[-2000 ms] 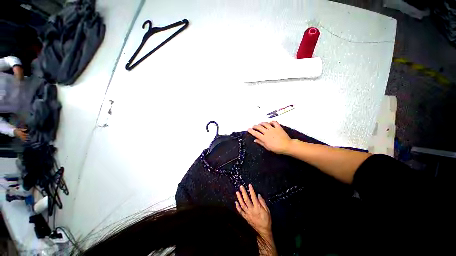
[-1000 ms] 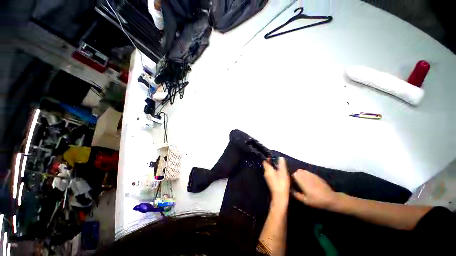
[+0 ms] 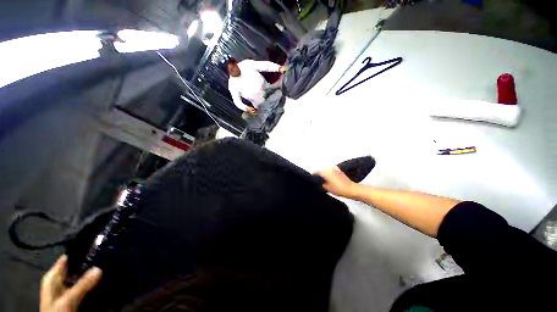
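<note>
A black tweed jacket [image 3: 244,213] is held up and spread between my hands, filling the lower left and middle. Its trimmed neck edge and a large dark hanger hook [image 3: 30,230] show at the left. My left hand [image 3: 67,289] grips the jacket near the flecked trim at the lower left; it is partly cut off by the bottom edge. My right hand [image 3: 338,183] grips the jacket's upper right side. A sleeve end [image 3: 357,169] sticks out beyond that hand over the table.
On the white table [image 3: 403,173] are a black hanger [image 3: 369,75], a red thread cone [image 3: 506,90], a white roll [image 3: 476,112] and small snips [image 3: 457,150]. A person in white [image 3: 253,84] stands at the far end beside grey garments [image 3: 309,61].
The jacket has come up off the table and now hangs between my hands. My left hand has moved far left to the neck area. The view has tilted up, showing lights and the person.
</note>
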